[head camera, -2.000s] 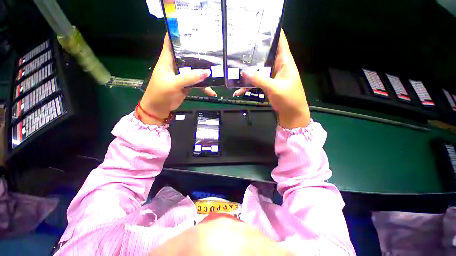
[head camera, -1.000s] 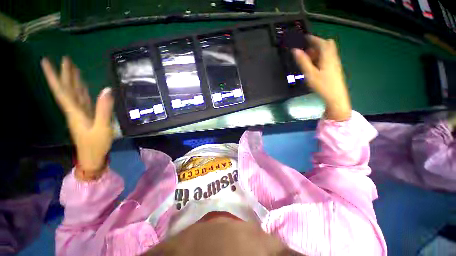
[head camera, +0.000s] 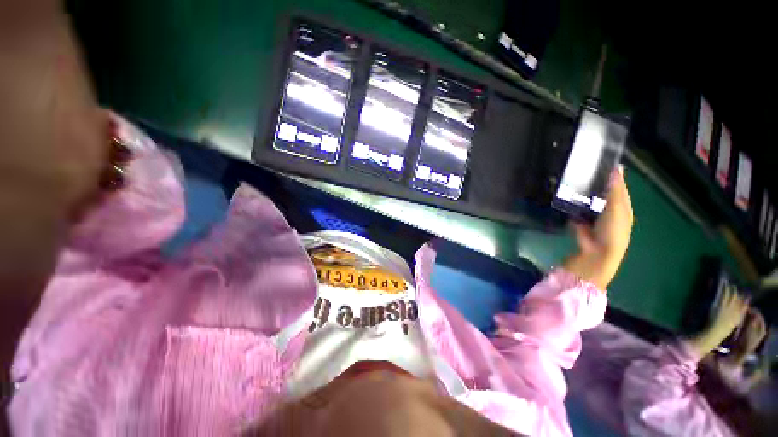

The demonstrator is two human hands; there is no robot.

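Observation:
A black phone tray point(head camera: 503, 149) lies tilted on the green bench. Three smartphones with lit camera-preview screens sit in its left slots: left point(head camera: 314, 98), middle point(head camera: 386, 115), right point(head camera: 444, 141). The slot beside them holds no phone. My right hand point(head camera: 610, 226) grips another smartphone point(head camera: 590, 162) by its lower right edge, over the tray's right end; its screen is bright. My left hand point(head camera: 43, 128) is a large blur close to the camera at the left edge; its fingers cannot be made out.
Another dark device with small white blocks point(head camera: 518, 53) lies behind the tray. Lit phones in a tray point(head camera: 723, 154) stand at the far right. A coworker's hand point(head camera: 729, 316) and pink sleeve point(head camera: 657, 384) show at the lower right. The green bench point(head camera: 205, 77) extends left.
The two phones held up earlier are no longer in both hands. Since the last frame my right hand has taken hold of a phone; my left hand has risen close to the camera. The view has tilted.

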